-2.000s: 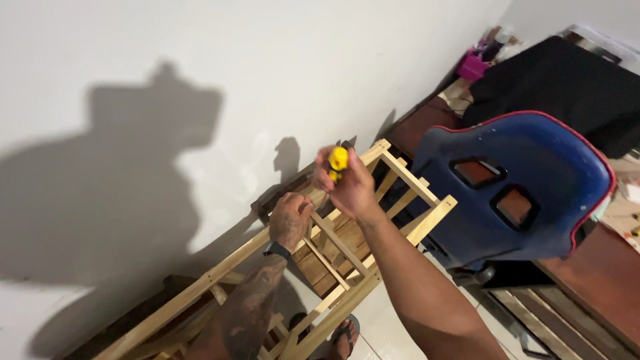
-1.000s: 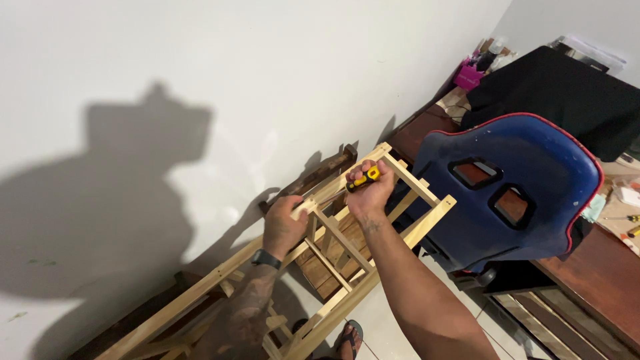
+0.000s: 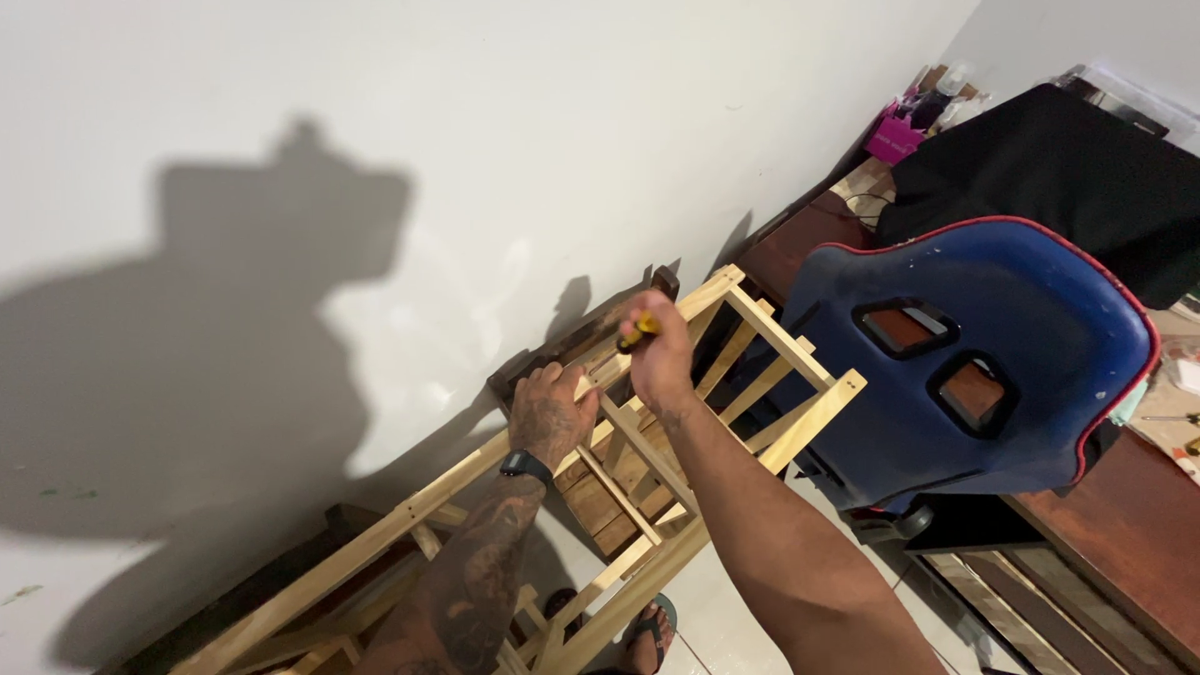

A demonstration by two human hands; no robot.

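A light wooden frame (image 3: 656, 455) of slats and rails stands tilted across the view beside the wall. My right hand (image 3: 658, 352) grips a yellow-and-black screwdriver (image 3: 640, 331) above the frame's wall-side rail; its shaft points down and left toward the rail. My left hand (image 3: 553, 412), with a black watch on the wrist, is closed over that same rail near a crosspiece joint, just left of the tool. Whether the screwdriver's tip touches a screw cannot be told.
The white wall (image 3: 581, 122) runs behind the frame. A blue chair with red piping (image 3: 984, 347) stands right, before a brown desk (image 3: 1125, 525) and a black cloth (image 3: 1059, 178). Dark wood (image 3: 666, 281) lies between wall and frame. A sandaled foot (image 3: 652, 630) is below.
My right hand was raised with the screwdriver, then lowered to the rail; now the handle has tipped, pointing down and left. My left hand stays at the rail.
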